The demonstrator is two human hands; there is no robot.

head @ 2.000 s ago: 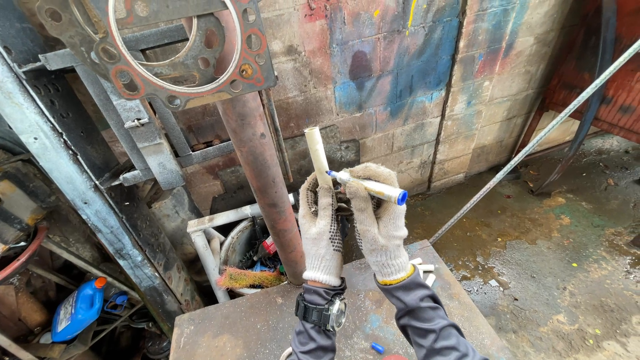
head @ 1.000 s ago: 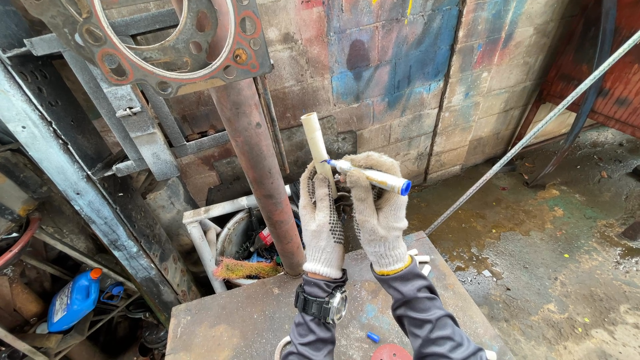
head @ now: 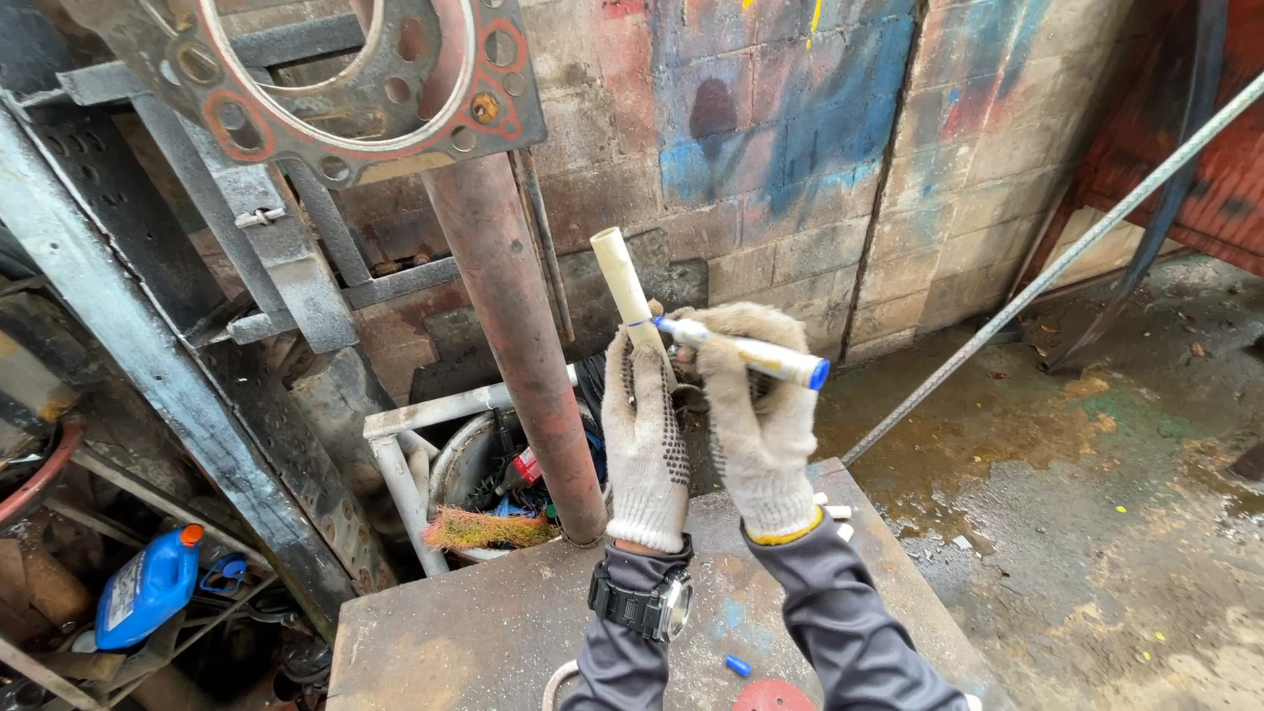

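Observation:
My left hand (head: 647, 444), in a knitted work glove with dark dots, grips the lower part of a cream plastic pipe (head: 619, 276) that tilts up to the left. A short blue mark crosses the pipe just above the fingers. My right hand (head: 760, 425), gloved alike, is closed on a white marker pen (head: 765, 357) with a blue end; its blue tip is at the mark on the pipe. Below the hands, a blue marker cap (head: 738, 666) lies on the metal tabletop (head: 474, 632), near a red disc (head: 773, 696). Short white pipe pieces (head: 839, 513) lie by my right wrist.
A rusty steel post (head: 513, 346) rises at the table's back edge, with metal head gaskets (head: 494, 99) at its top. Behind stand a bin (head: 464, 459) with a brush (head: 489, 529) and a block wall (head: 731, 237). A blue jug (head: 148, 588) is at left; a metal rod (head: 1066, 262) slants at right.
The marker tip has stayed at the pipe, and both hands keep their holds. The blue mark on the pipe shows more clearly now.

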